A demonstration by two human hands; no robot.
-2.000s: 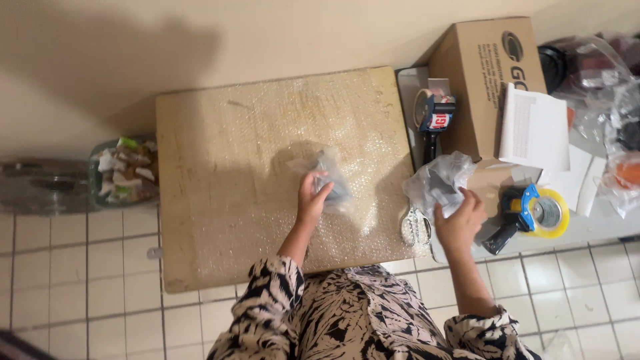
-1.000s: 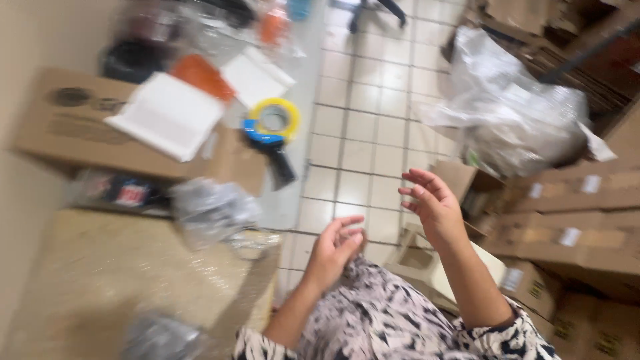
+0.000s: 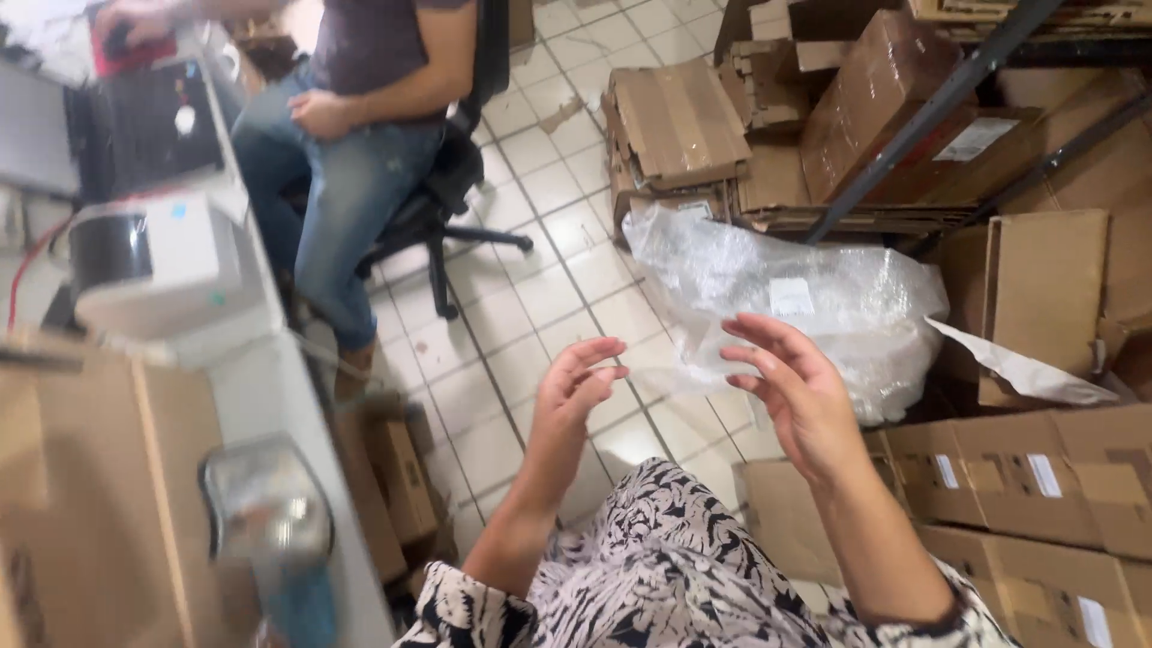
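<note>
Near the middle of the view, my left hand (image 3: 576, 387) hangs over the tiled floor with its fingers apart and nothing in it. To its right, my right hand (image 3: 796, 396) is also empty, its fingers spread and curved. Behind my right hand lies a large bundle of clear bubble wrap (image 3: 792, 270) with a white label on it. The two hands are apart and touch none of the things around them.
A person (image 3: 378, 90) sits on a black swivel chair (image 3: 450, 171) at the upper left, beside a white desk with a printer (image 3: 162, 261). Cardboard boxes (image 3: 981, 477) are stacked at the right, under a dark metal bar (image 3: 936, 117). A large carton (image 3: 81, 504) stands lower left.
Two seconds ago my hands were on plastic-wrapped items at the bubble-wrap-covered work surface; both are now empty, away from it. The view has swung far to the right.
</note>
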